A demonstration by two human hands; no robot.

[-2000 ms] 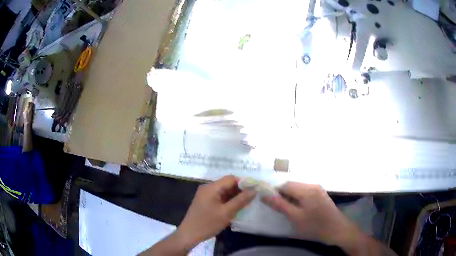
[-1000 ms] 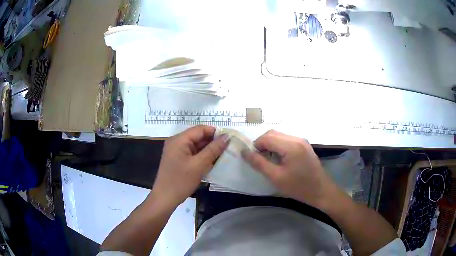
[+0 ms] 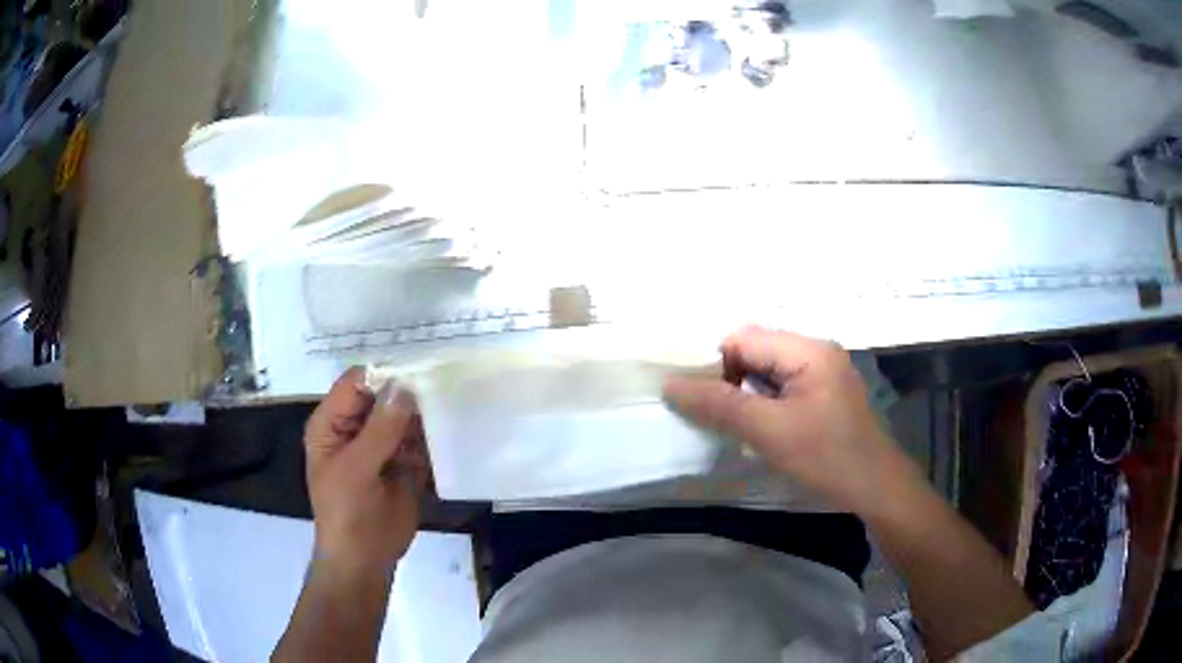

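Observation:
A white fabric piece (image 3: 557,434) with a yellowish top edge is stretched between my hands at the table's front edge and hangs down below it. My left hand (image 3: 367,453) pinches its left top corner. My right hand (image 3: 793,399) pinches its right top end, thumb in front. More white layers show just under its lower edge, above my lap. A fanned stack of white layers (image 3: 292,194) lies on the table, left and beyond my hands.
A brown cardboard sheet (image 3: 143,194) lies at the left. A small brown square (image 3: 569,307) sits on the printed ruler scale. Orange-handled scissors (image 3: 73,156) are at far left. A basket (image 3: 1032,492) with dark patterned cloth and white cord is lower right. Metal machine parts (image 3: 713,49) show at the top.
My hands have moved apart, my left hand going left, and the fabric between them has gone from bunched to spread out flat. The view has shifted, with the table things now further left.

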